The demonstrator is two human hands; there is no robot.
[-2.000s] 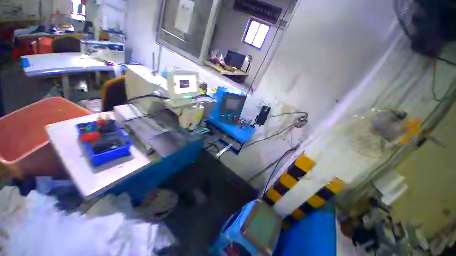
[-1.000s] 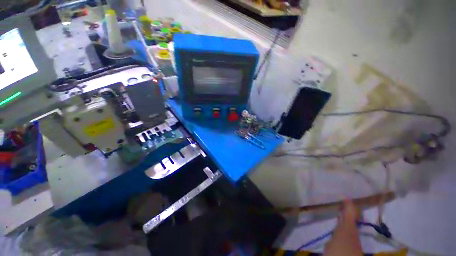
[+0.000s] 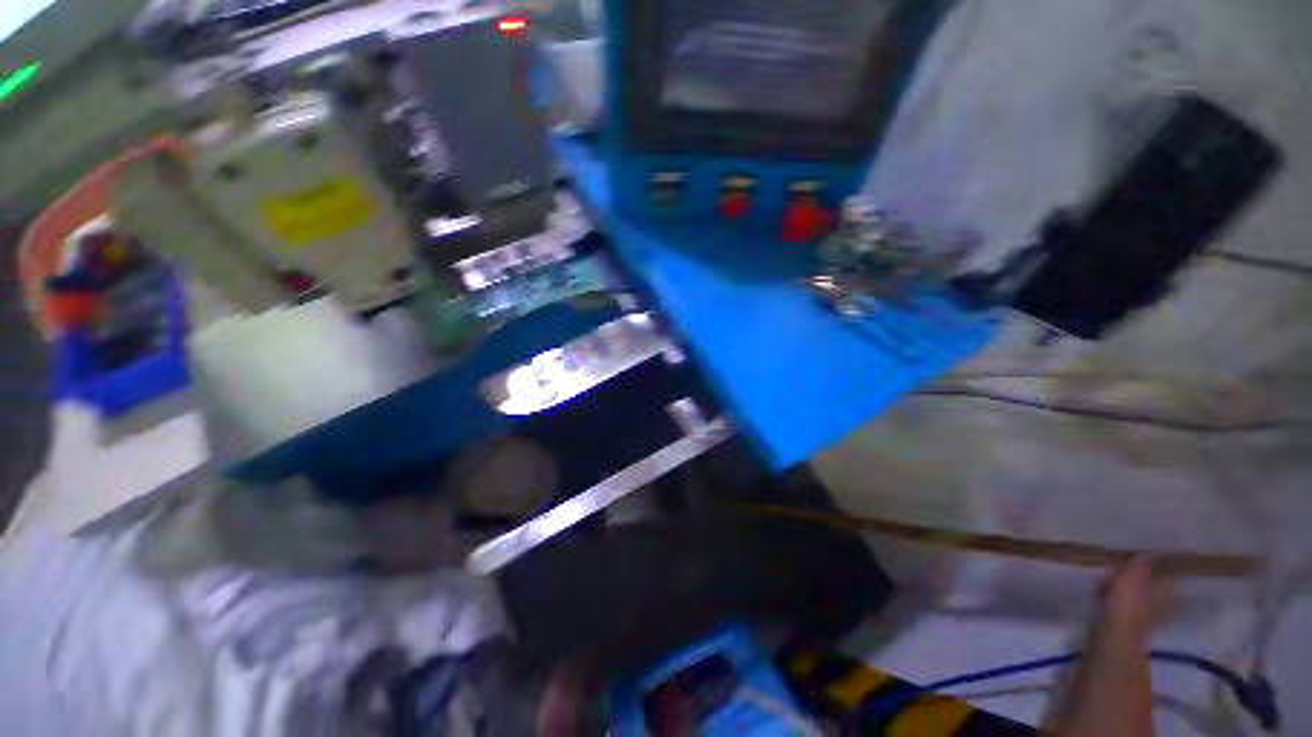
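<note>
A thin brown wooden ruler (image 3: 993, 543) lies across the lower right of the view, in front of the pale wall. My right hand (image 3: 1119, 641), blurred and cut off by the bottom edge, meets the ruler near its right end and appears to grip it; the fingers are not clear. The ruler's left end runs over the dark area below the machine. I cannot make out my left hand. A pinkish blur at the bottom centre is too unclear to name.
A sewing machine head (image 3: 310, 202) and blue control box (image 3: 763, 173) stand ahead. A black phone (image 3: 1158, 216) hangs right. A blue parts tray (image 3: 123, 338) sits left, white cloth (image 3: 274, 634) lower left. A blue stool (image 3: 720, 691) and a blue cable (image 3: 993, 670) are low down.
The view has moved closer to the machine and control box. My right hand and the ruler show further right, and the ruler's tilt has changed.
</note>
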